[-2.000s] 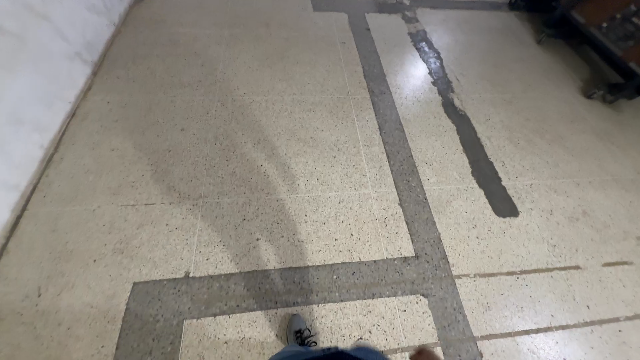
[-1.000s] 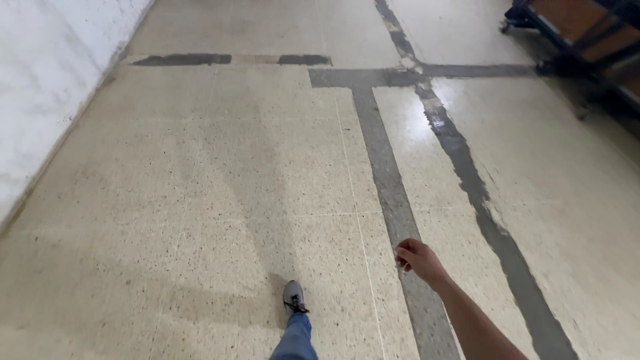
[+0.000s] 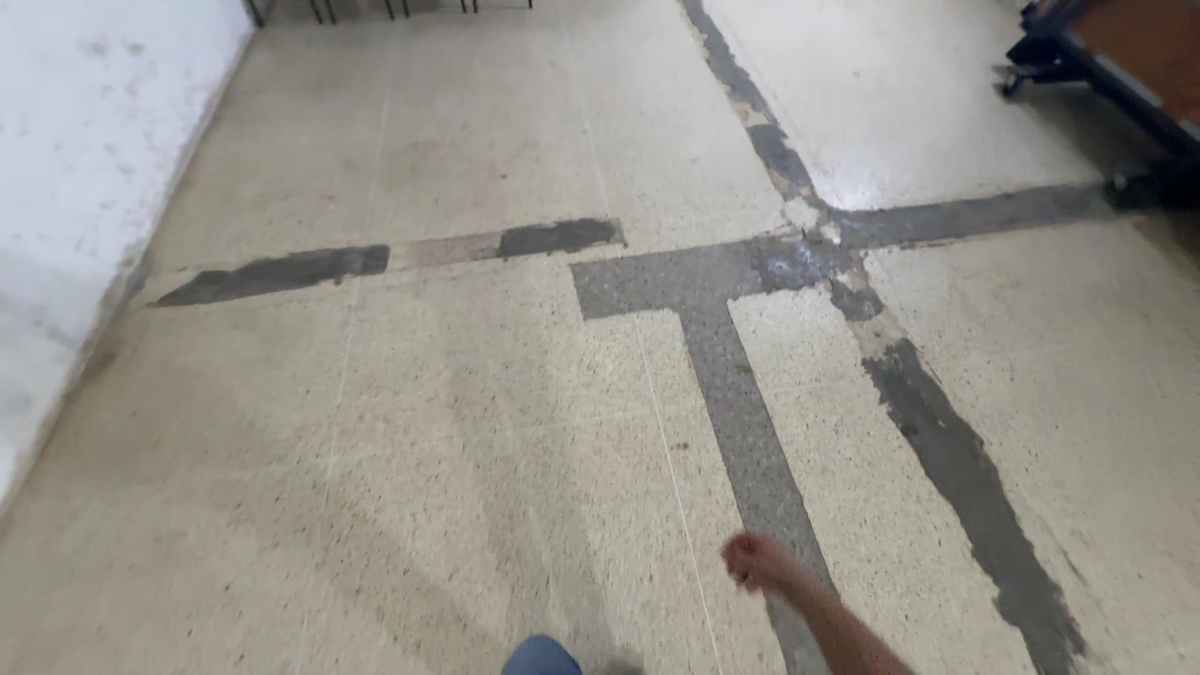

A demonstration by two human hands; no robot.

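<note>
My right hand (image 3: pixel 753 561) hangs low over the floor, right of the middle of the view, with its fingers curled and blurred; whether anything small is inside them cannot be made out. Beneath it runs a grey strip (image 3: pixel 750 422) set in the pale speckled terrazzo floor (image 3: pixel 525 450). A blue-clad knee or trouser leg (image 3: pixel 542 656) shows at the bottom edge. My left hand is out of the picture.
A white, stained wall (image 3: pixel 103 141) borders the left side. At the upper right stands a dark-framed wheeled cart (image 3: pixel 1092 70) with a brown panel. Thin dark furniture legs (image 3: pixel 394 7) show along the top edge. Dark, rough patches (image 3: pixel 966 478) cross the floor.
The view has moved forward over the floor, bringing in the furniture legs at the top. My right hand, barely in view at the bottom edge two seconds ago, now shows with its forearm.
</note>
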